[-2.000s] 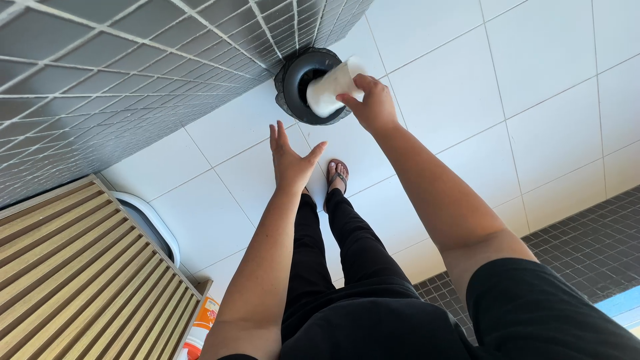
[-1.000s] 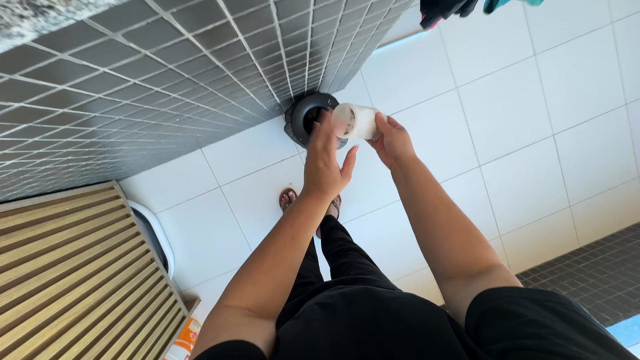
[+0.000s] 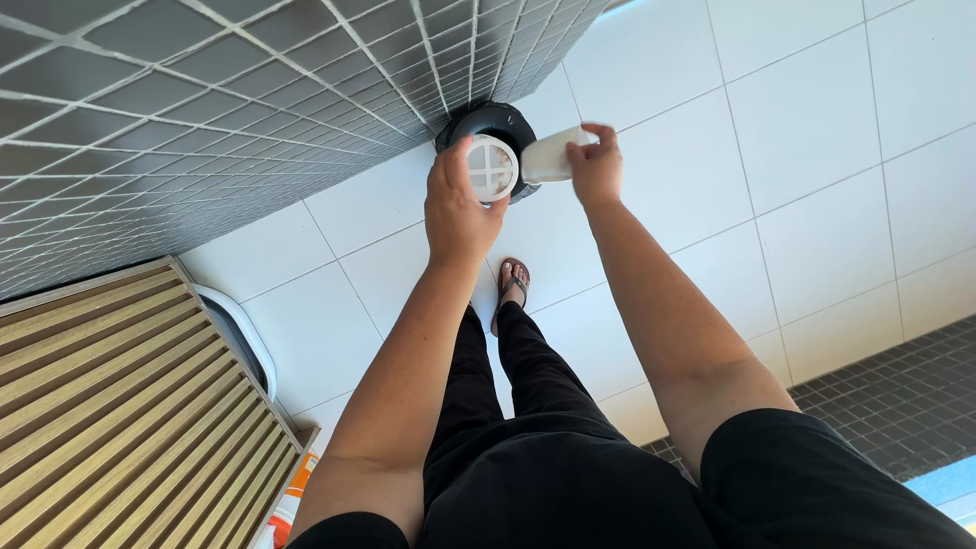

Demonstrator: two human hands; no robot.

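Observation:
My left hand (image 3: 467,202) grips a round white plastic strainer piece (image 3: 489,169) with a cross-shaped frame; some pale brownish debris clings to its right part. My right hand (image 3: 597,164) holds a white cup-like container (image 3: 550,156) by its far end, tilted on its side with the wide end toward the strainer. Both are held apart, over or close to a round black bin (image 3: 499,118) with a dark bag around its rim. The bin stands on the floor against the tiled wall, and the strainer hides part of its opening.
Grey wall tiles (image 3: 229,145) rise on the left. A slatted wooden panel (image 3: 114,404) is at the lower left, with a white-rimmed basin-like object (image 3: 248,335) and an orange-and-white package (image 3: 293,496) beside it. My sandalled foot (image 3: 512,282) rests on white floor tiles (image 3: 679,175).
My left hand was free two seconds ago and now holds the round strainer piece. The white container in my right hand has come apart from that piece.

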